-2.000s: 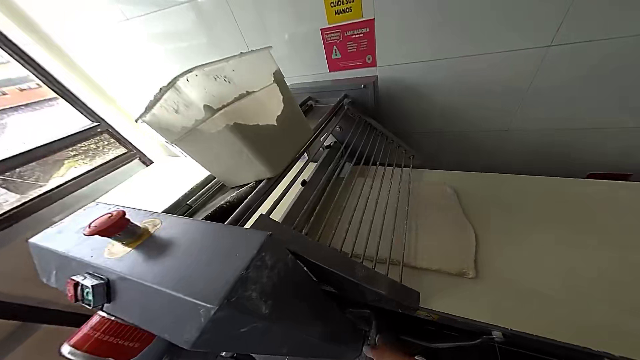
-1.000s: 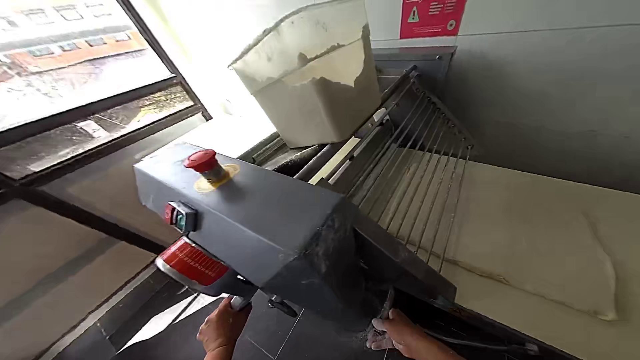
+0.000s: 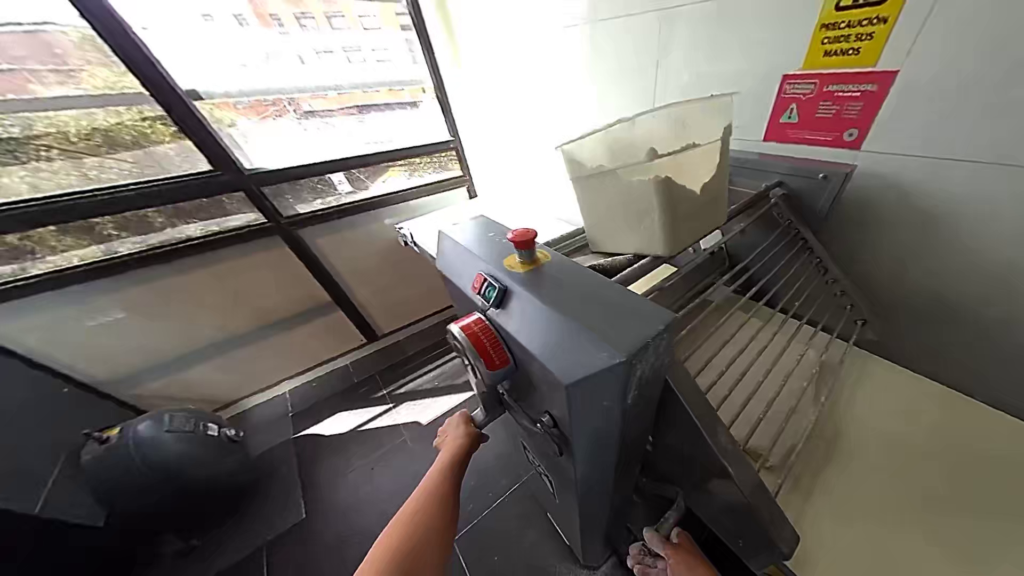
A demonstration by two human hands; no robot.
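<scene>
A grey dough sheeter (image 3: 560,320) with a red emergency stop button (image 3: 523,243) fills the middle of the head view. My left hand (image 3: 462,436) grips the adjustment lever (image 3: 483,408) below the red scale dial (image 3: 483,342). Low on the machine's right side, my right hand (image 3: 662,552) is closed around a dark metal lever (image 3: 670,516). Behind the wire guard (image 3: 768,352) lies the pale conveyor belt (image 3: 904,472). Under the guard a sheet of dough (image 3: 740,384) shows partly, its far end hidden by the machine.
A plastic tub of flour (image 3: 652,180) stands on top of the sheeter. A dark rounded tank (image 3: 168,456) sits on the tiled floor at the left, below the window (image 3: 320,120). Warning signs (image 3: 832,108) are on the wall.
The view has swung left. My left hand, out of view two seconds ago, is on the dial's lever. The dough extended far along the belt one second ago; now it shows only under the guard.
</scene>
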